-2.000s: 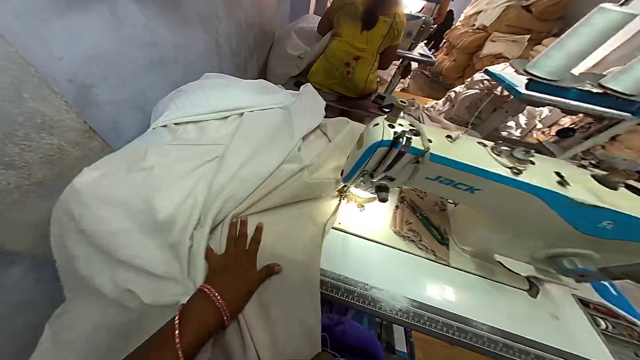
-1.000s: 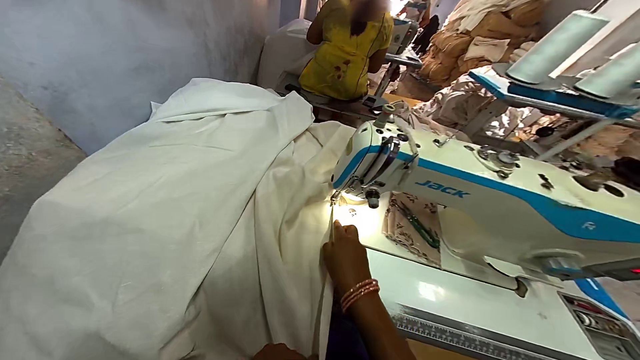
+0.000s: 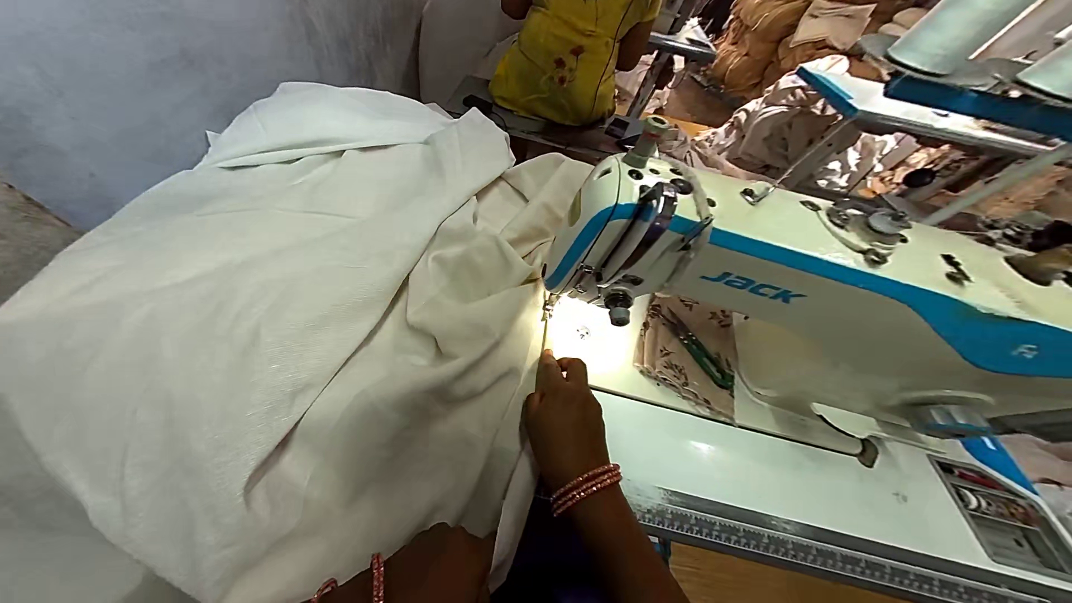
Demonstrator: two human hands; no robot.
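Cream-white cloth (image 3: 335, 276) lies in a large draped heap left of the Jack sewing machine (image 3: 796, 276), its right edge running up to the lit presser foot (image 3: 548, 308). My right hand (image 3: 568, 419), with red bangles at the wrist, pinches that edge between thumb and fingers just in front of the foot. At the bottom edge of the view, my left hand (image 3: 444, 565) is mostly hidden by the cloth, and its fingers cannot be made out. Thread snips with green handles (image 3: 703, 352) rest on a folded printed cloth (image 3: 678, 360) on the machine bed.
A measuring scale (image 3: 779, 544) runs along the table's front edge. At the right are a small parts tray (image 3: 997, 515) and thread cones (image 3: 959, 33) on a stand. A person in yellow (image 3: 569, 63) sits beyond, near cloth bundles (image 3: 766, 38). A wall (image 3: 167, 75) stands at the left.
Two seconds ago my left hand lay flat on the cloth; now it is low and mostly covered. My right hand has come into view and holds the edge at the foot. The cloth is spread further left.
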